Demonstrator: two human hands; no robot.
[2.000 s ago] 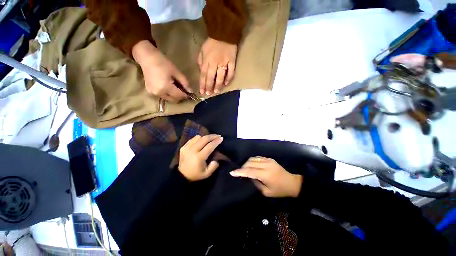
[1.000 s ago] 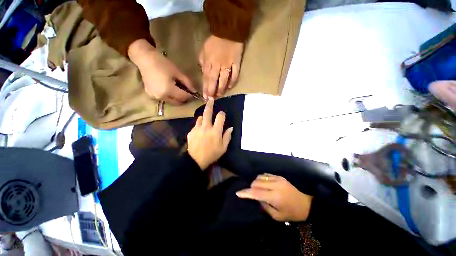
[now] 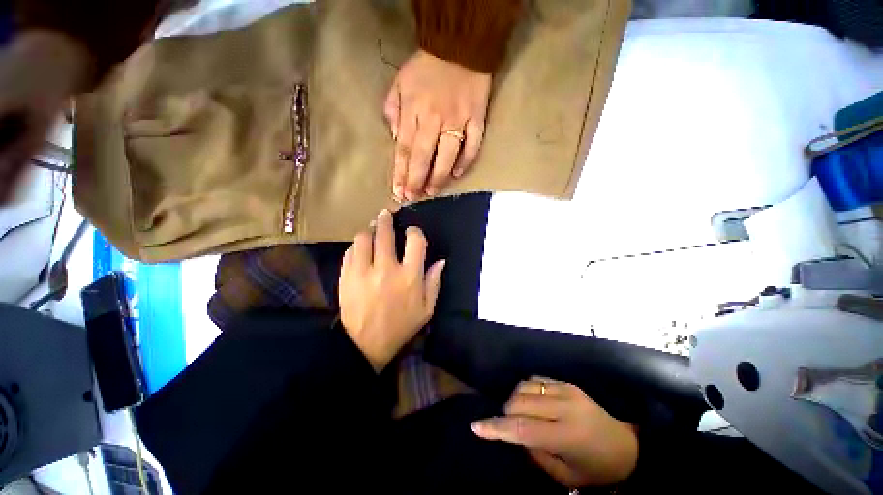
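Observation:
A black fabric panel (image 3: 455,253) lies under my hands and merges with my black sleeves. Brown plaid cloth (image 3: 276,280) shows left of my left hand, and more plaid shows below it. My left hand (image 3: 385,295) lies on the black cloth, fingers spread, fingertips at the lower edge of a tan garment (image 3: 213,184). My right hand (image 3: 571,440) rests lower right on the black cloth, fingers curled and thumb pointing left; whether it pinches cloth is hidden. Another person's hand (image 3: 438,126) presses the tan garment just above my left fingertips.
The other person's second hand (image 3: 44,97) is blurred at the upper left edge. A sewing machine head (image 3: 784,372) stands at right on the white table (image 3: 552,251). A phone (image 3: 112,338) and a grey box (image 3: 44,396) are at left. A blue item (image 3: 857,174) is at upper right.
My left hand moved up to the tan garment's edge. The other person's hand with the small tool left that edge and went to the upper left, uncovering the tan garment's zip.

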